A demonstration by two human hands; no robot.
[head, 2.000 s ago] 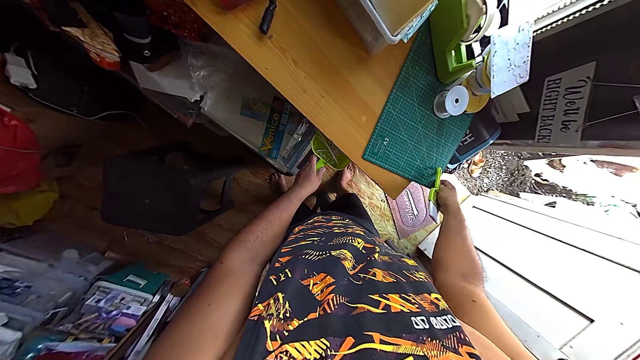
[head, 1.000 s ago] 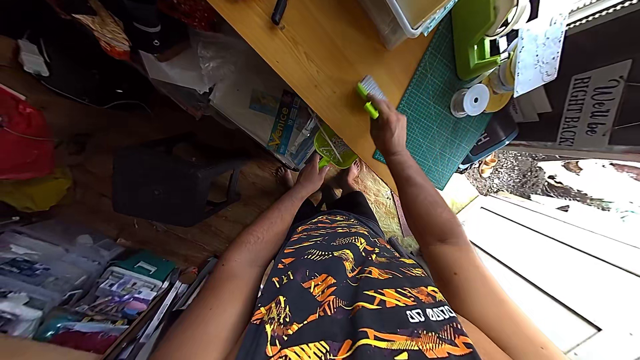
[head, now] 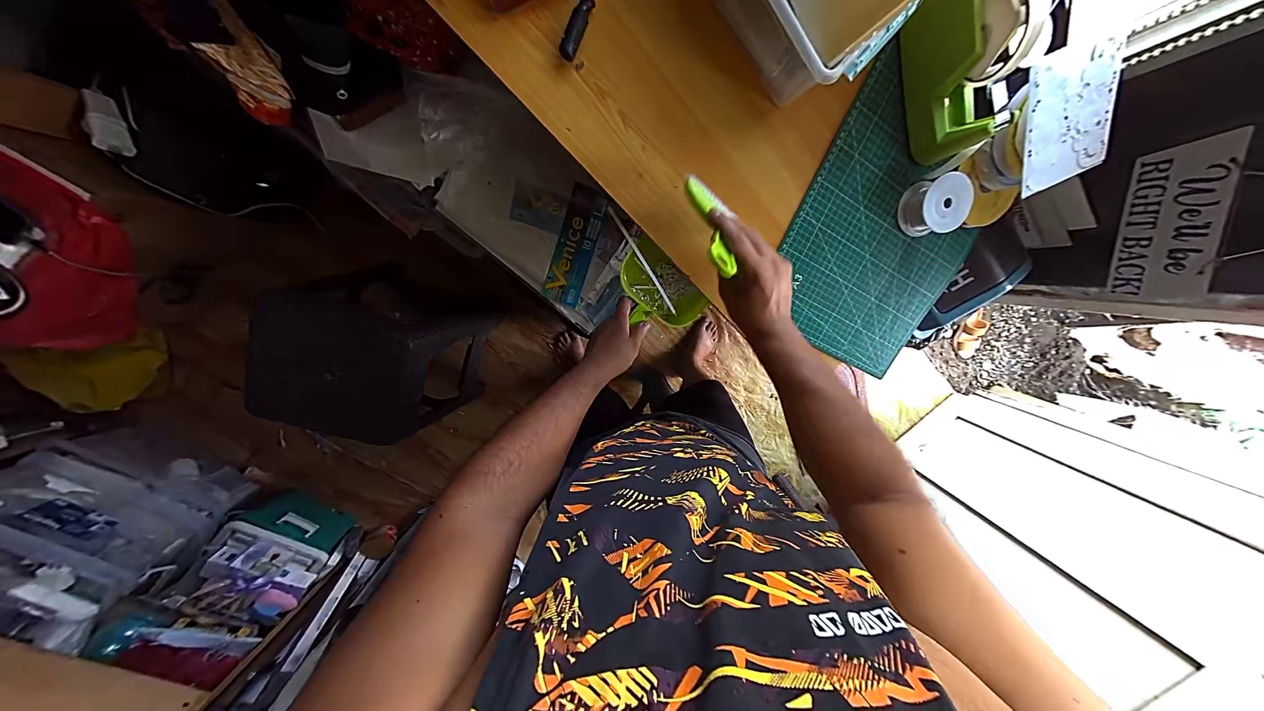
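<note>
My left hand (head: pixel 616 338) grips the handle of a green dustpan (head: pixel 679 305), held just below the edge of the wooden table (head: pixel 652 109). Debris and a thin white strip lie in the pan. My right hand (head: pixel 758 281) is closed around a small green hand brush (head: pixel 703 197) over the table's front edge, close above and to the right of the pan. The brush's bristles are hard to make out. To the right of that hand a green cutting mat (head: pixel 874 237) lies on the table.
A plastic bin (head: pixel 780 49), a black-handled tool (head: pixel 576 30), a green tape dispenser (head: pixel 928 99) and a wire spool (head: pixel 933 204) are on the table. A black stool (head: pixel 341 360) stands at left. Plastic boxes (head: pixel 109 513) fill the lower left; a white door (head: pixel 1076 533) is at right.
My right hand with the brush has come from the mat's lower right corner onto the table, then nearer its front edge. My left hand still holds the dustpan in about the same place.
</note>
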